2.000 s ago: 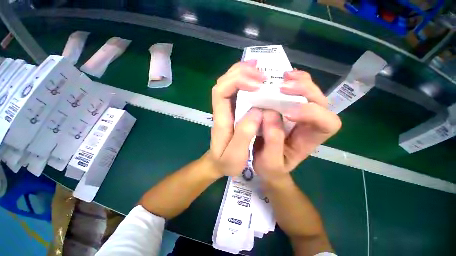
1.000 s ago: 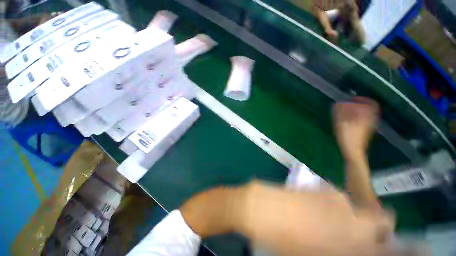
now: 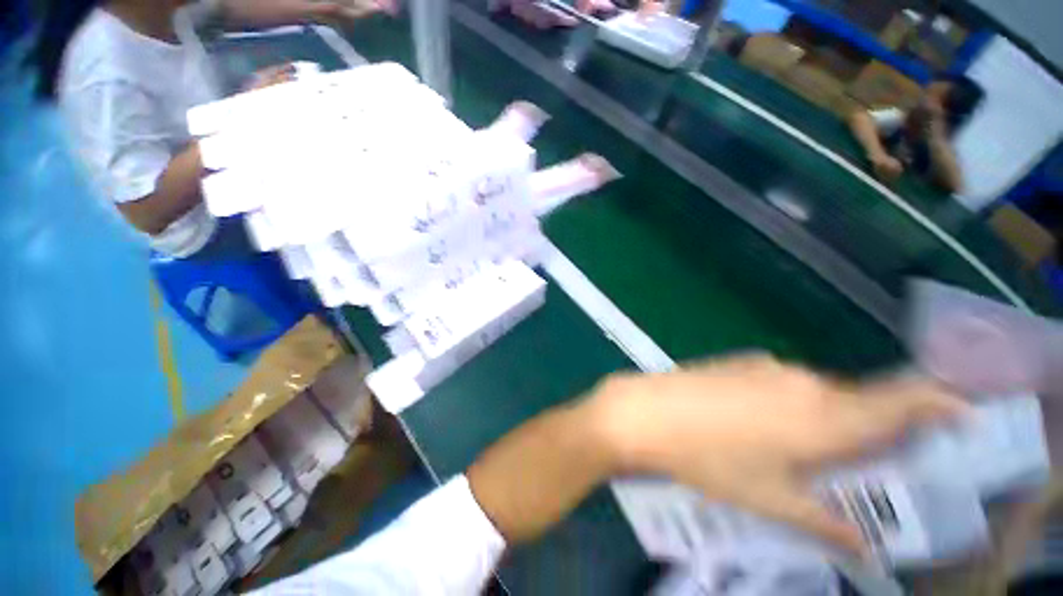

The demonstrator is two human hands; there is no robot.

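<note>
My left hand [image 3: 746,437] is blurred at lower right, its thumb and fingers around a white printed carton [image 3: 892,512]. A blurred pinkish wrapped product [image 3: 979,349] shows just above the carton at the right edge. A blurred skin-coloured patch at the lower right edge seems to be part of my right hand [image 3: 1035,524]; its fingers and grip cannot be made out. More white printed cartons [image 3: 688,530] lie below my left hand, partly hidden by it.
A stepped pile of white cartons [image 3: 350,151] stands at left, one carton [image 3: 484,320] in front. Two wrapped products [image 3: 571,183] lie behind it. An open brown shipping carton [image 3: 204,448] holding white boxes is at lower left. A person [image 3: 122,105] sits left, another [image 3: 921,134] far right.
The view has swung left, bringing the neighbouring person and more of the shipping carton into view. My left hand has moved from a blurred reach onto the carton at lower right; the pinkish product appears there.
</note>
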